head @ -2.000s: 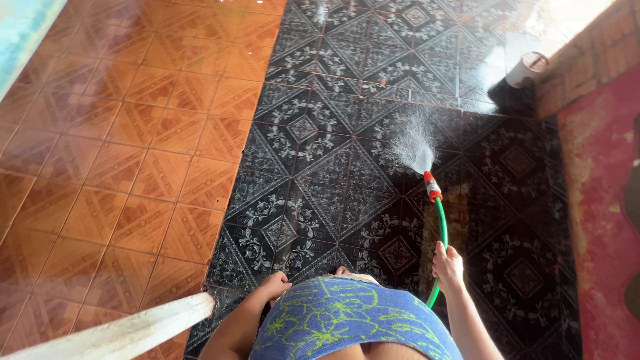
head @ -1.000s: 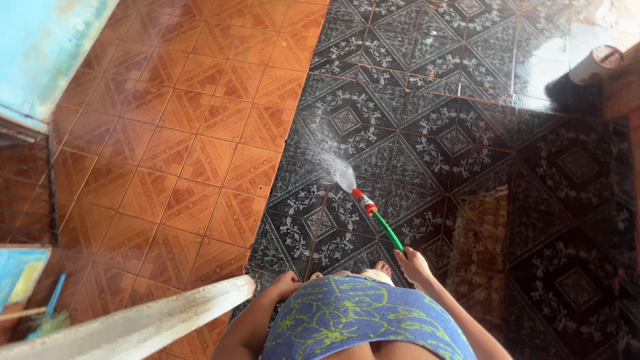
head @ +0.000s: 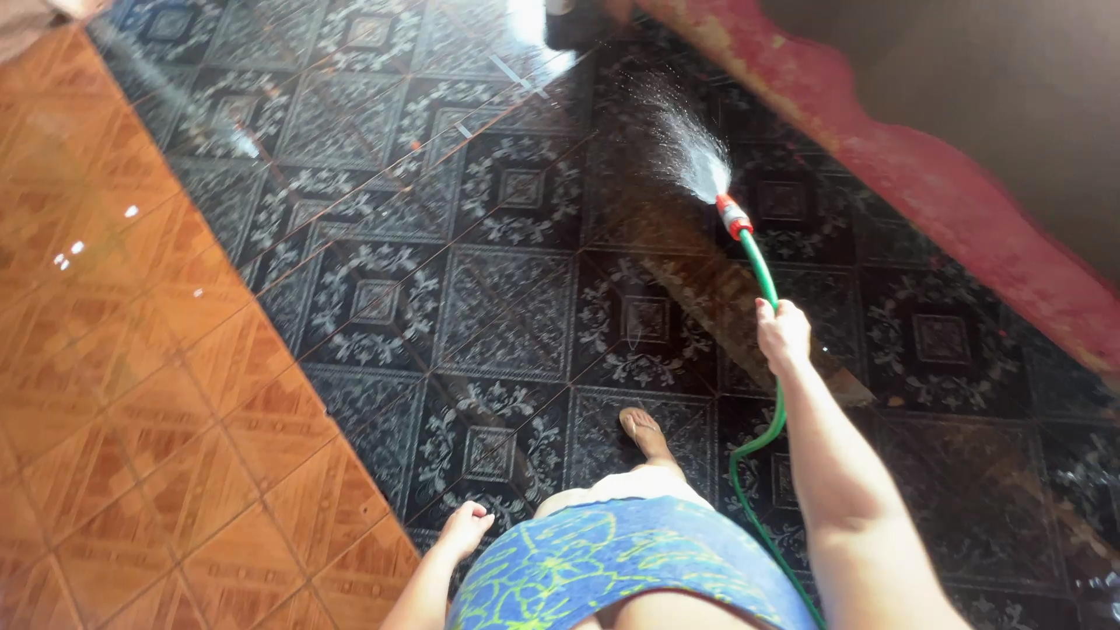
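Note:
My right hand is closed around a green garden hose, a short way behind its red and white spray nozzle. A fan of water leaves the nozzle toward the upper left, over wet dark patterned floor tiles. Below the hand the hose bends and runs down along my right side. My left hand hangs beside my blue and yellow-green top, its fingers curled, with no object visible in it.
Orange patterned tiles cover the left side of the floor. A wall with a red painted lower band runs along the upper right. My foot in a flip-flop stands on the dark tiles. A dark object lies at the top edge.
The spray, aimed over the middle of the dark tiles a second ago, now falls near the red-banded wall. My right arm reaches farther out with the hose. The view has turned considerably.

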